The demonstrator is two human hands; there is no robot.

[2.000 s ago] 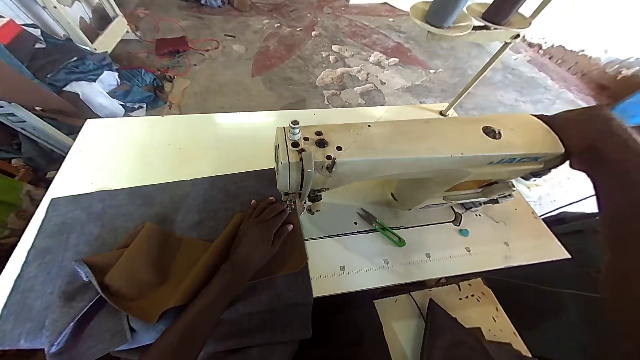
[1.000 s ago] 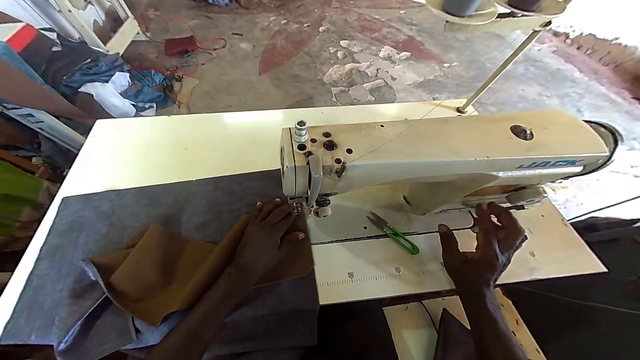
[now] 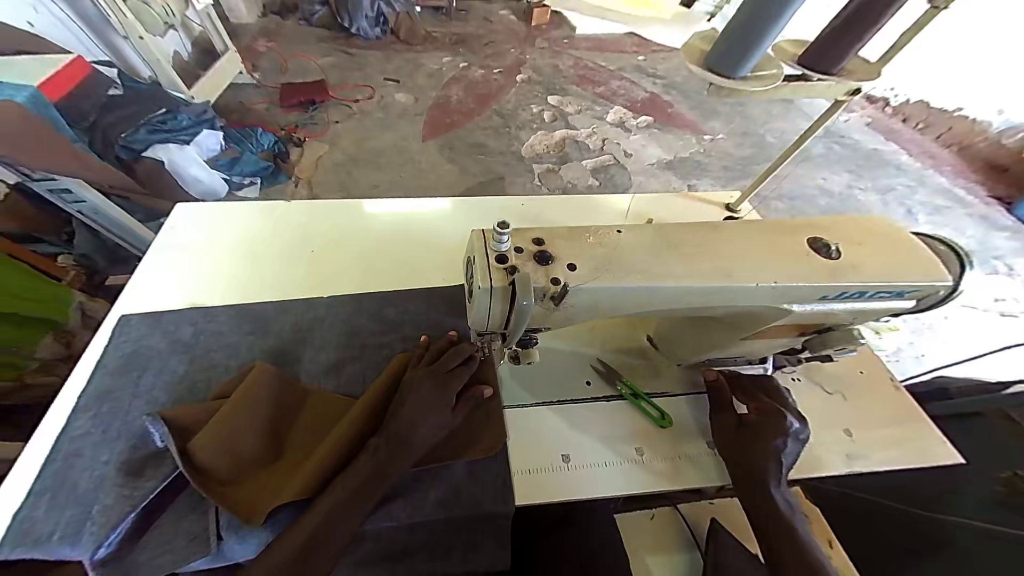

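Note:
My left hand point(image 3: 436, 396) presses flat on brown fabric point(image 3: 272, 432), its fingertips close to the presser foot point(image 3: 486, 348) of a Jack sewing machine point(image 3: 720, 264). The brown fabric lies folded over a large dark grey cloth point(image 3: 216, 336). My right hand point(image 3: 752, 420) is under the right part of the machine arm, thumb and fingertips together near the lower edge of the machine; whether something small is between them cannot be told. Green-handled thread snips point(image 3: 640, 400) lie on the machine bed between my hands, blades towards the needle side.
The cream sewing table point(image 3: 320, 232) extends behind the machine. A thread stand point(image 3: 800, 144) with a grey cone point(image 3: 752, 36) and a dark cone point(image 3: 852, 32) rises at the back right. Piled clothes point(image 3: 200, 152) lie at the left, beyond the table. A dark triangular piece sits below the table edge.
My right hand was at the handwheel end, then came down beside the lower machine arm with fingers spread; now its fingertips are together there. My left hand stays on the brown fabric.

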